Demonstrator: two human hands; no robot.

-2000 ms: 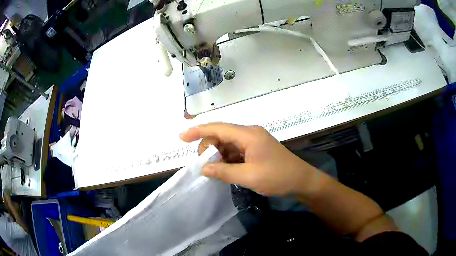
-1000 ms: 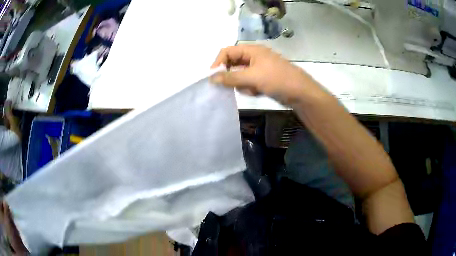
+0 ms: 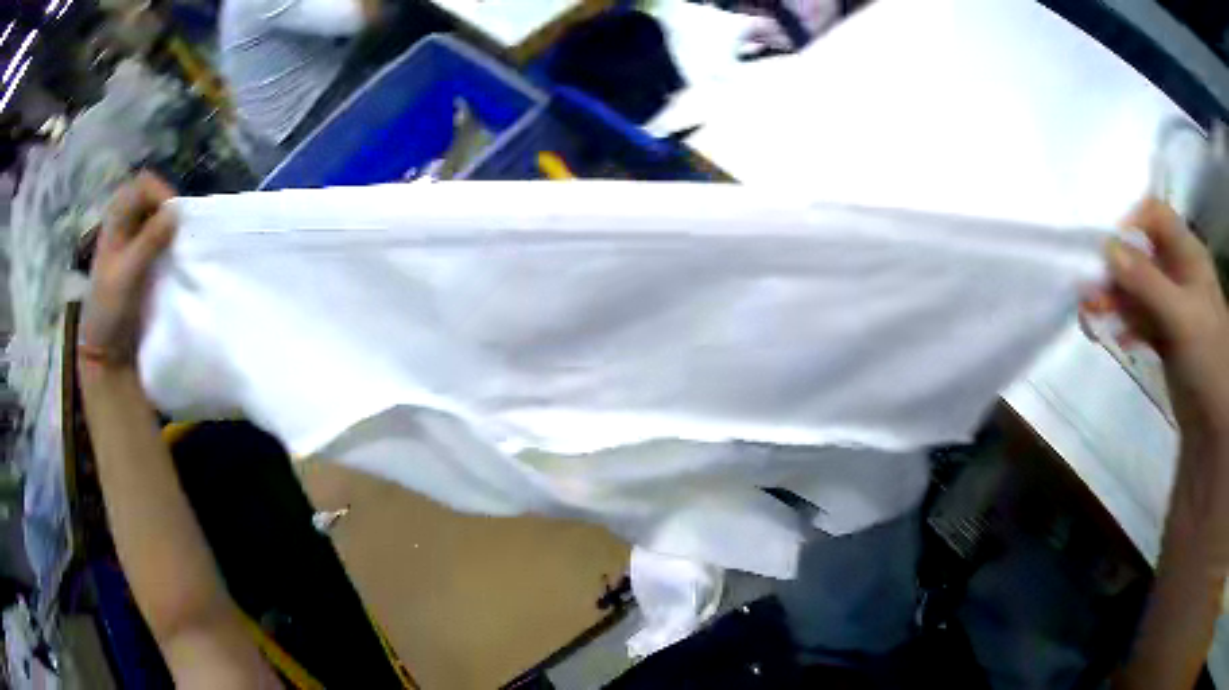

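Observation:
A white garment piece (image 3: 607, 310) is stretched wide between my two hands, its top edge nearly straight and its lower edges hanging in loose folds. My left hand (image 3: 132, 256) grips its left end at the far left. My right hand (image 3: 1162, 286) pinches its right end near the right rim. The cloth hangs above a tan cardboard sheet (image 3: 472, 580) and hides part of it. A small white cloth bit (image 3: 674, 593) hangs below the piece.
Blue crates (image 3: 404, 115) stand behind the cloth, with small things inside. The white machine table (image 3: 970, 108) is at the upper right. A person in a grey top (image 3: 280, 61) is at the upper left. Yellow trolley rails (image 3: 280, 654) run at the lower left. Pale heaped cloth (image 3: 101, 175) lies at the left.
The view has swung left, away from the sewing machine. The cloth is now spread level between both hands. My left hand has come fully into view; my right hand still holds its end.

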